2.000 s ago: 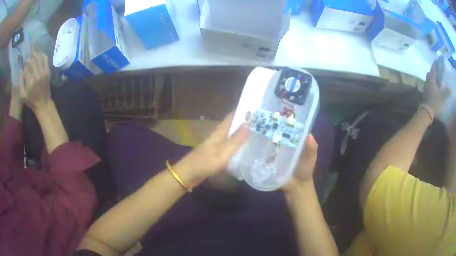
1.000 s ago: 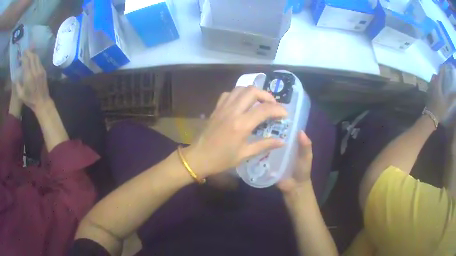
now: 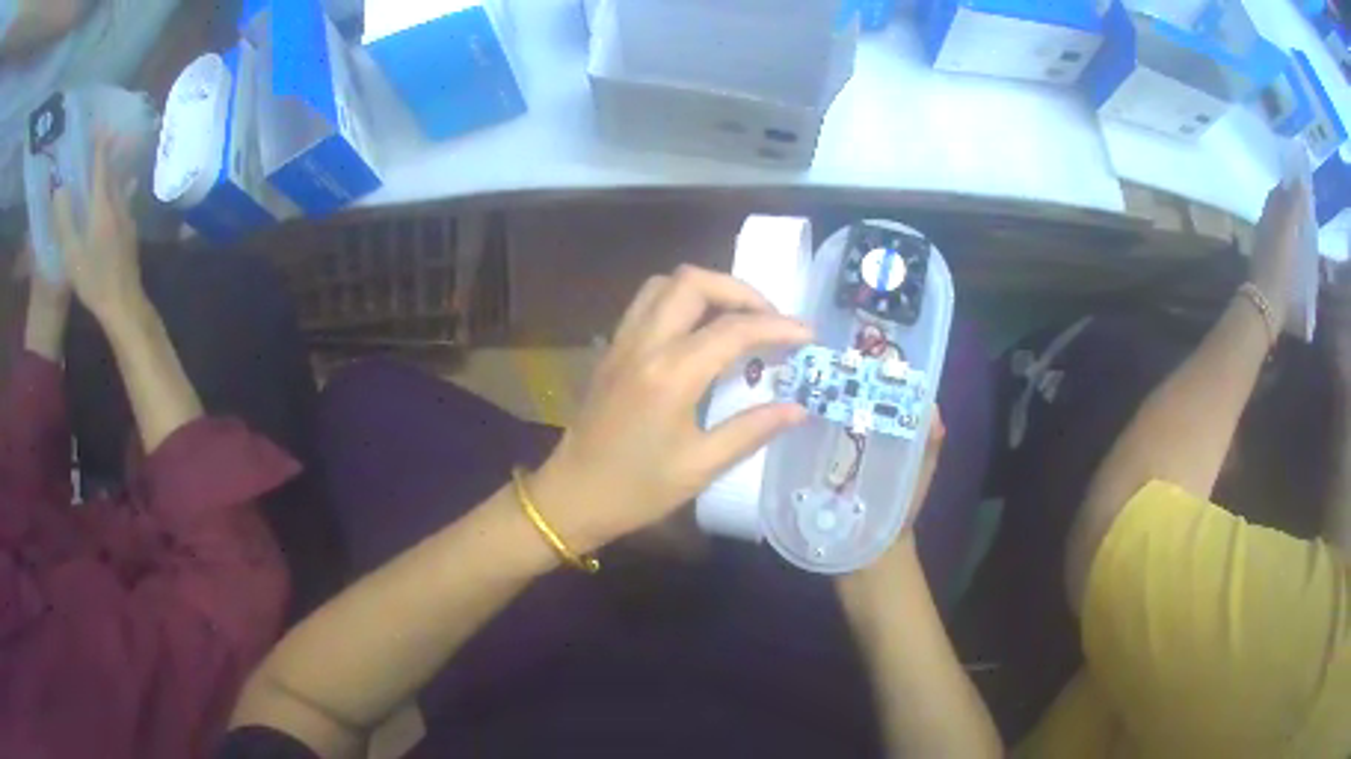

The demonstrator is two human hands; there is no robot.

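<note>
The translucent oval housing is held over my lap, its open side facing me. A black square fan sits at its top end, a circuit board crosses its middle with red and dark wires, and a pale round fitting is at the bottom end. A white cover lies along its left side. My right hand holds the housing from behind and the right; most of its fingers are hidden. My left hand is over the white cover, thumb and fingertips at the board's left edge; whether they pinch anything is unclear.
The white table ahead bears blue and white cartons and an open grey-white carton. A person at the left, in a maroon sleeve, holds a similar housing. Another at the right wears a yellow sleeve.
The housing has turned more upright and shifted slightly right, showing more of the white cover. My left hand has drawn back left from over the board, uncovering it.
</note>
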